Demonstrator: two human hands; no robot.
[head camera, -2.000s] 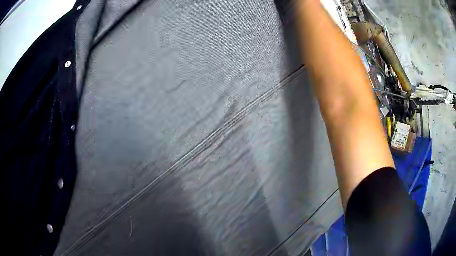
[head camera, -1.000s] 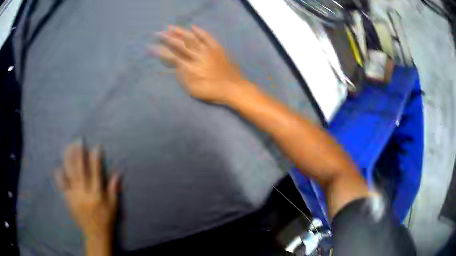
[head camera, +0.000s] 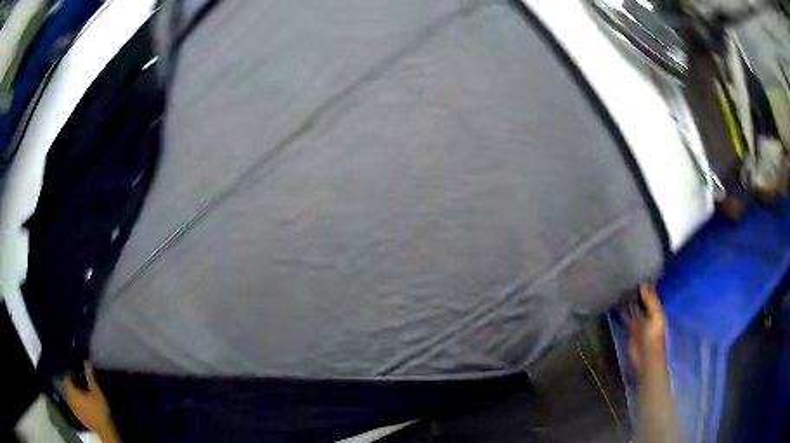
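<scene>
The denim garment (head camera: 372, 190) lies spread with its grey inside up. Seam lines cross it diagonally. A dark navy strip with several snap buttons (head camera: 100, 182) runs down its left side. My left hand (head camera: 89, 405) is at the lower left corner of the garment, its fingers closed on the edge. My right hand (head camera: 647, 324) is at the lower right corner, its fingertips on the edge there. Both hands are small and blurred. A dark band of cloth hangs along the near edge between them.
The white padded pressing table (head camera: 637, 112) shows along the garment's right and left sides. A blue crate or cloth (head camera: 723, 272) is at the right. Blurred clutter and cables (head camera: 736, 95) lie at the upper right.
Both hands have moved from flat on the grey cloth down to its near corners, the right one far to the right. The garment now shows wider in view, with its near edge pulled out straighter.
</scene>
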